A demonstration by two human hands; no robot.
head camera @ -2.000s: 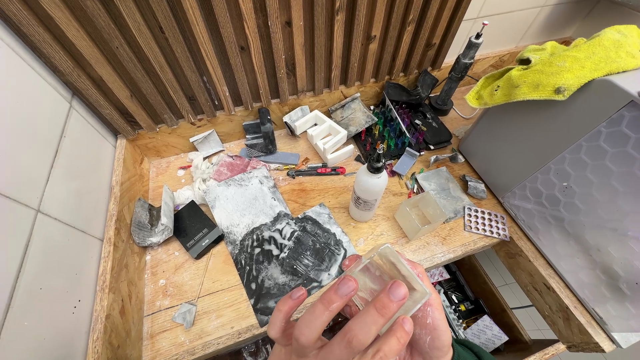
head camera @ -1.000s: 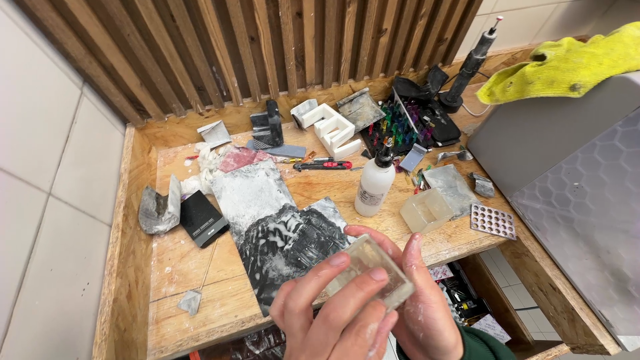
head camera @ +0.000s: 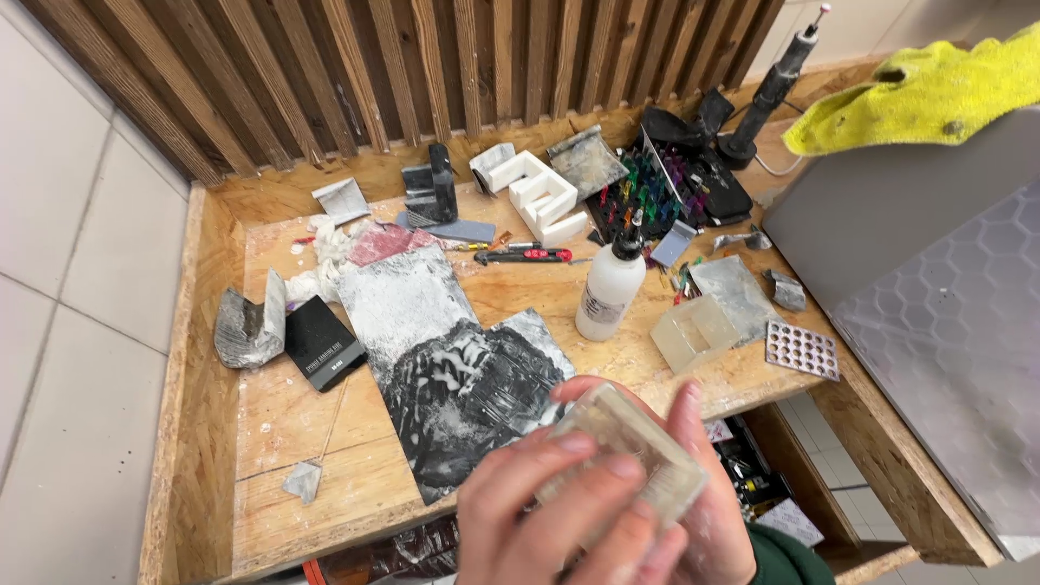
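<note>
A translucent, pale rectangular block with a raised rim (head camera: pixel 626 443) lies in my right hand (head camera: pixel 707 496), whose fingers and thumb hold it from behind and from the right. Across its near face rest the fingers of my left hand (head camera: pixel 552 504), slightly blurred. Both hands are above the bench's front edge. Behind and left of them lie dark sanding sheets (head camera: pixel 479 398) smeared with white residue. A white bottle with a black top (head camera: pixel 611 288) stands behind the hands, and a second translucent block (head camera: pixel 695 331) sits to its right.
On the wooden bench (head camera: pixel 284 422) are a black sanding sponge box (head camera: pixel 323 345), a red and black utility knife (head camera: pixel 524 256), white block letters (head camera: pixel 536 195) and a punched plate (head camera: pixel 802 350). A rotary handpiece (head camera: pixel 772 93) stands at the back; an open drawer (head camera: pixel 764 471) lies below right.
My left fingers have shifted over the face of the translucent block, which both hands still hold. The block's tilt has changed. The things on the bench have stayed in place.
</note>
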